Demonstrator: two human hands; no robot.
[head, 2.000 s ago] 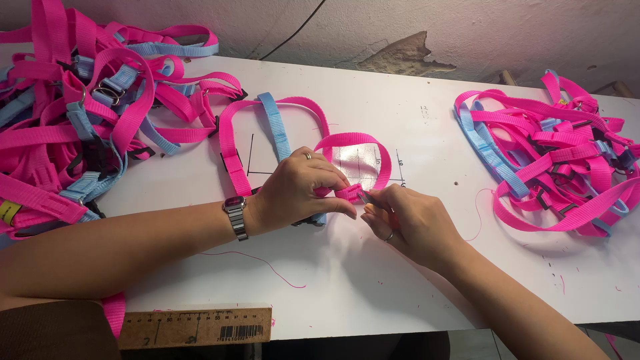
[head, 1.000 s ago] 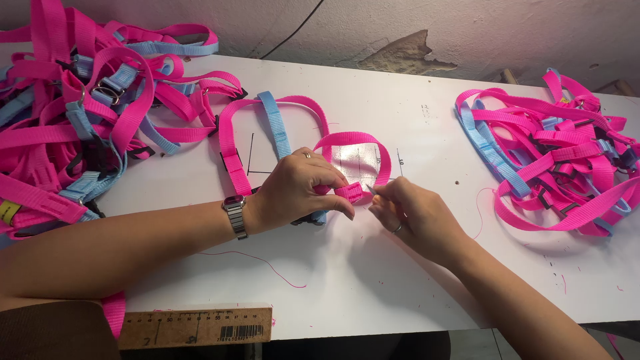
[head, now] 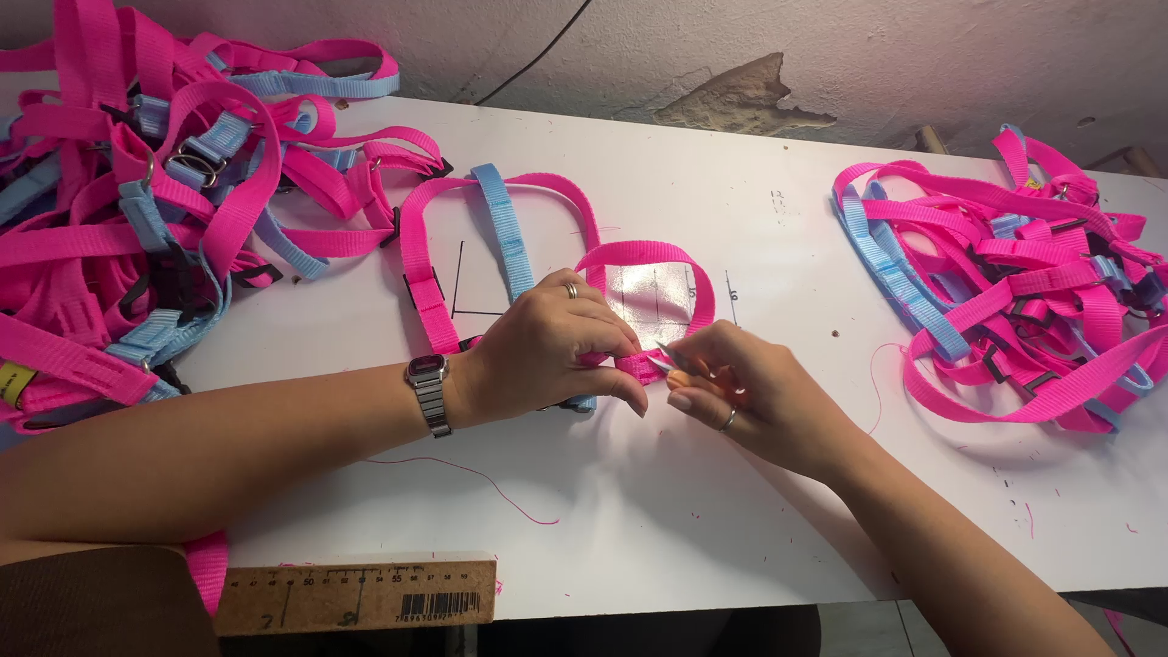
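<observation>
A webbing harness [head: 497, 224] of pink and light blue straps lies mid-table. My left hand [head: 552, 342] pinches its pink webbing near a stitched strap end [head: 643, 365], beside a round pink loop [head: 689, 265]. Small thread snips [head: 680, 365] with orange handles are in my right hand [head: 762, 392], their pointed blades parted at the stitched end. Whether a thread lies between the blades cannot be told. Part of the harness is hidden under my left hand, where a bit of blue webbing shows below.
Tangled pink and blue harnesses [head: 246, 182] with buckles and metal rings fill the left; another pile [head: 1004, 292] lies at the right. A wooden ruler [head: 365, 593] lies at the white table's [head: 639, 547] front edge. Loose pink thread [head: 474, 470] and snippets are scattered about. A damaged wall stands behind.
The snips, largely hidden by my right hand two seconds ago, now show with parted blades against the stitched strap end. My left hand stays at the same place on the webbing.
</observation>
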